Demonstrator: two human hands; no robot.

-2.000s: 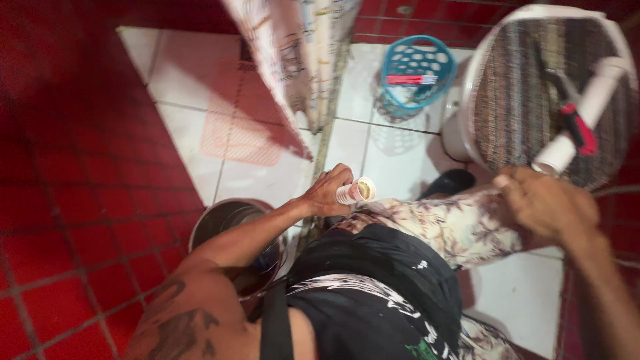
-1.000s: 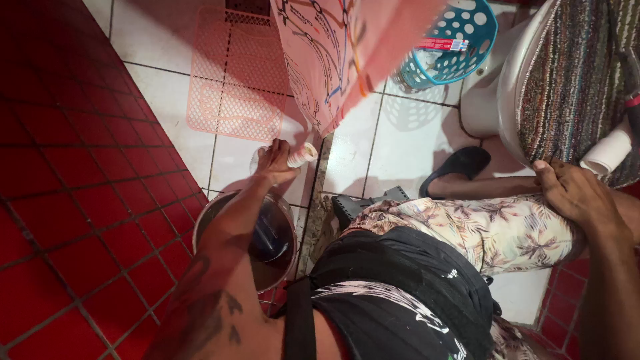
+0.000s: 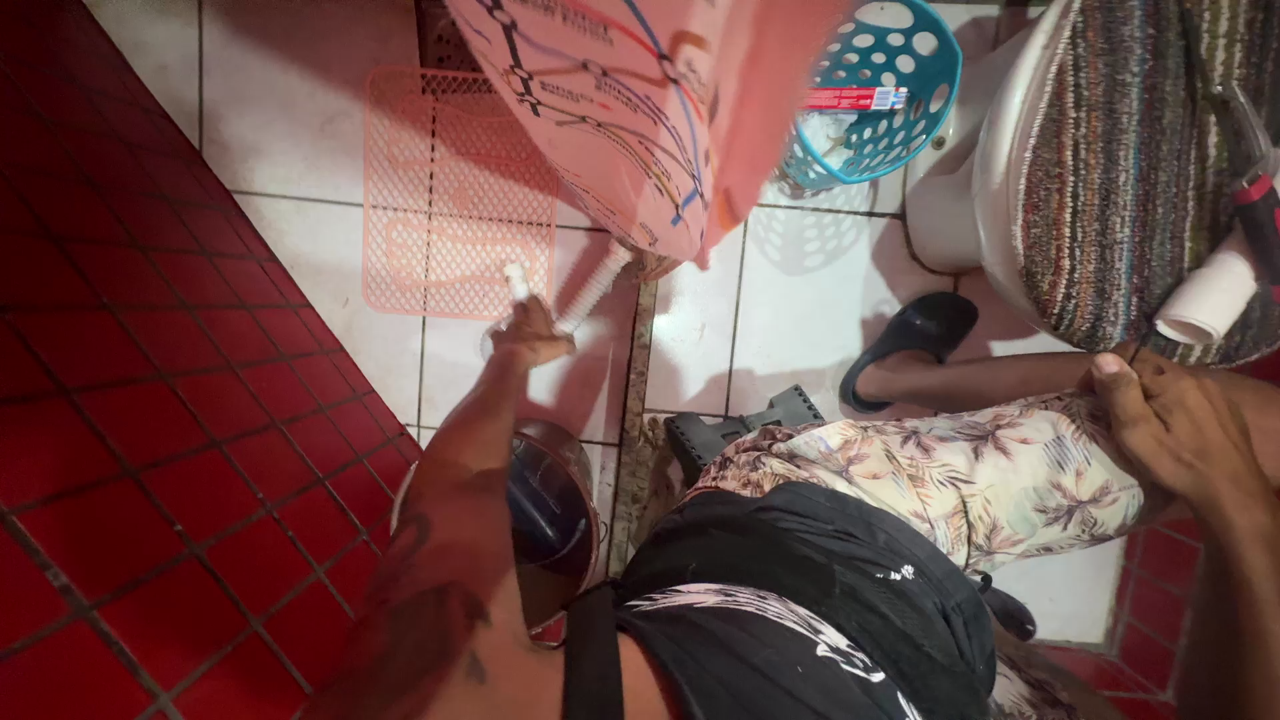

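Around a white corrugated flexible hose (image 3: 597, 290), my left hand (image 3: 535, 335) is closed, low over the floor tiles beside a pink mesh mat (image 3: 460, 190). The hose's smooth white end (image 3: 515, 280) sticks up past my fingers, and its ribbed length runs behind the hanging curtain's lower tip. A pale round part shows beside my wrist, partly hidden. My right hand (image 3: 1175, 430) rests on my knee over the patterned shorts, fingers bent, with nothing visible in it. Near it, a white plastic pipe (image 3: 1210, 300) lies on a striped rug (image 3: 1090, 180) draped over the toilet.
A printed pink curtain (image 3: 620, 110) hangs ahead. A blue perforated basket (image 3: 935, 80) holds a red box. On the rug lies a red-and-black-handled tool (image 3: 1258, 205). A bucket (image 3: 590, 500) with a dark blue object stands below my left arm, near a grey plastic stool (image 3: 700, 435) and red tiled wall.
My left hand has moved away from my body, out over the floor near the mesh mat, with the white hose in it. My right hand stays at my knee. The view has shifted.
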